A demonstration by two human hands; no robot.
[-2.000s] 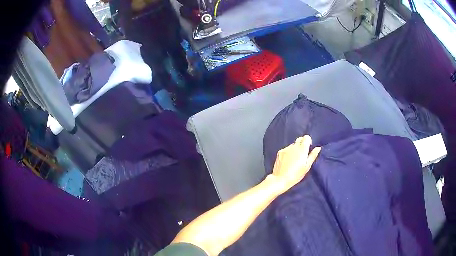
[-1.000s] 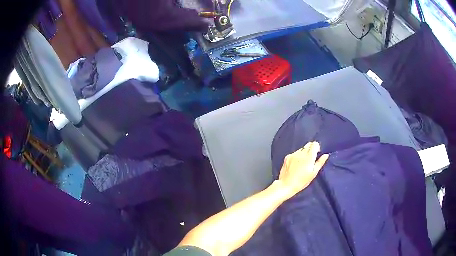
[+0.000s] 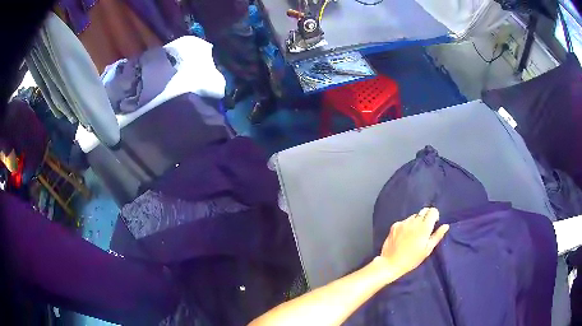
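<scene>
A dark purple jacket (image 3: 491,261) lies over a rounded dark padded form (image 3: 431,181), whose cover is gathered to a knot at the top. My bare left hand (image 3: 415,239) rests palm down on the jacket near its upper edge, by the form. Its thumb is apart from the fingers, and no cloth is seen pinched between them. My right hand is not in view.
The form stands on a grey padded table (image 3: 338,172). Dark purple garments (image 3: 223,235) are heaped left of it. Beyond are a red stool (image 3: 362,100), a sewing machine (image 3: 307,32) and a person's legs. A white box (image 3: 568,234) is at the right.
The view has shifted, so the table and jacket appear farther right and lower. My left hand stays at about the same place on the jacket. The person by the sewing machine has moved.
</scene>
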